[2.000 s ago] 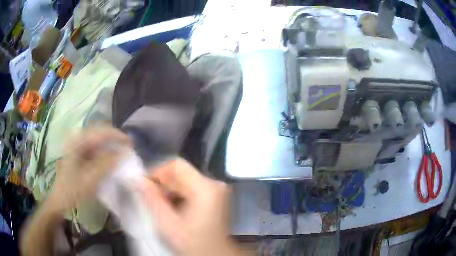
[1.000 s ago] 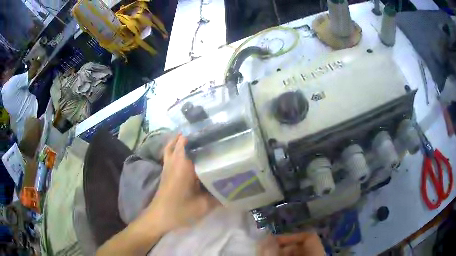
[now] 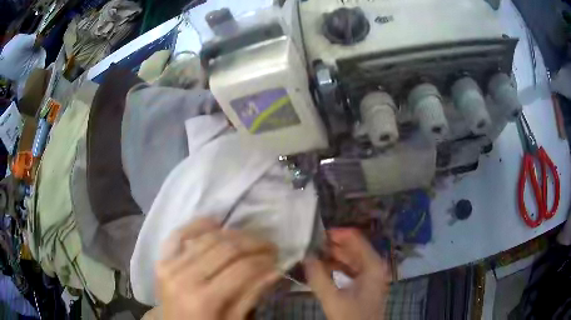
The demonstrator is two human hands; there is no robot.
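A white or off-white cloth piece lies in front of the overlock machine, its right edge beside the presser foot area. My left hand is blurred and rests on the cloth's near part, fingers bent over it. My right hand is at the cloth's near right corner, thumb and fingers closed on its edge just below the needle area. The fingertips are blurred. The cloth covers the cloth plate.
Brown and grey panels and pale green pieces lie left of the machine. Red-handled scissors and a dark round knob lie at right. Trimmings lie around a blue patch. Checked fabric shows at the bottom.
The view has come down nearer the needle area. My left hand has left the machine's head side and lies on the white cloth. The cloth is spread flatter beside the foot.
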